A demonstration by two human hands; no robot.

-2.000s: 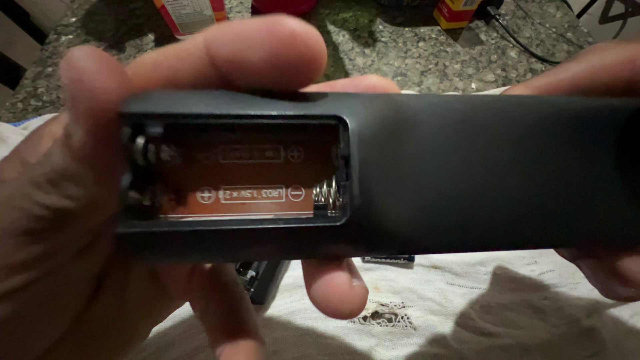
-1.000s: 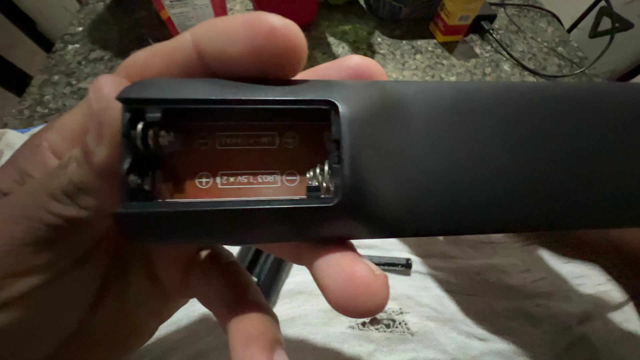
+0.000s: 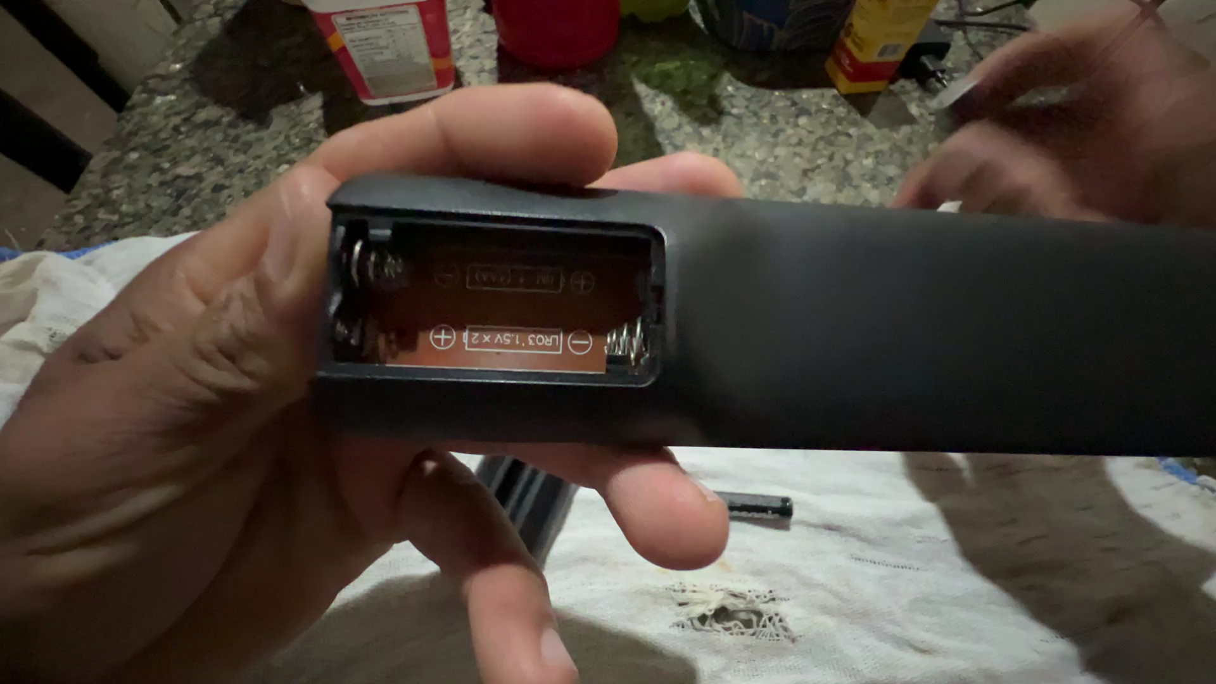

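My left hand (image 3: pixel 237 380) grips a black remote control (image 3: pixel 902 323) by its left end, back side facing me. Its battery compartment (image 3: pixel 503 309) is uncovered and holds no batteries; metal springs and printed polarity marks show inside. Beyond the remote, at the upper right, is my right hand (image 3: pixel 1064 133), blurred, with fingers bent; a small pale edge shows at its fingertips, and I cannot tell what it is. Below the remote a dark battery (image 3: pixel 760 504) lies on a white cloth (image 3: pixel 855 589), partly hidden by a left finger. A dark ridged object (image 3: pixel 532 503) lies partly behind my left hand.
A speckled stone countertop (image 3: pixel 237 123) stretches behind the cloth. Along its back stand a red and white container (image 3: pixel 385 52), a red container (image 3: pixel 556 28), a dark patterned container (image 3: pixel 774 19) and a yellow and red box (image 3: pixel 879 43), with dark cables at the right. The cloth has a frayed hole.
My right hand, at the remote's right part two seconds back and out of sight one second back, now shows beyond it at the upper right. The left hand keeps its grip on the remote.
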